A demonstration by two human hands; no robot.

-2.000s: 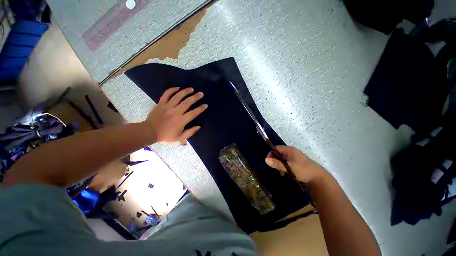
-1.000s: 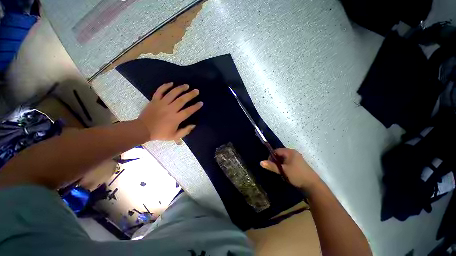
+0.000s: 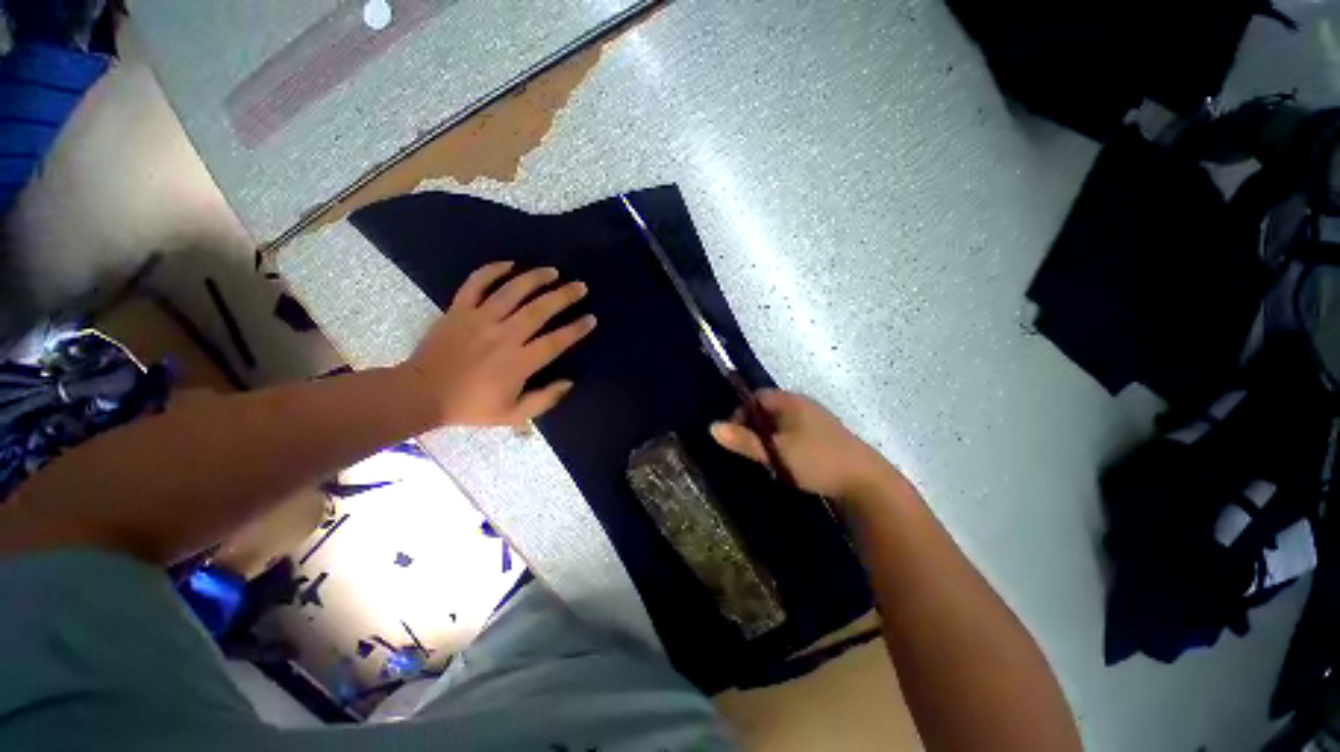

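A black cut panel (image 3: 625, 382) lies flat on the pale speckled table, its curved end at the far left. My left hand (image 3: 507, 348) is bare and lies flat on the panel's left part with its fingers spread. My right hand (image 3: 789, 445) holds the tailor's shears (image 3: 703, 326) by their dark red-brown handles. The long silver blades lie along the panel's right part, with the tip near its far edge. A mottled brown bar weight (image 3: 705, 536) lies on the near part of the panel.
Brown paper (image 3: 492, 129) with a torn edge shows beyond the panel. A pinkish ruler (image 3: 316, 74) lies at far left. Black cloth pieces (image 3: 1139, 265) and bundles with white labels (image 3: 1198, 536) lie at right. Dark scraps (image 3: 404, 558) lie below the table's left edge.
My right hand and the shears have moved forward and left, so the blade tip is nearer the panel's far edge. My left hand stays flat on the panel.
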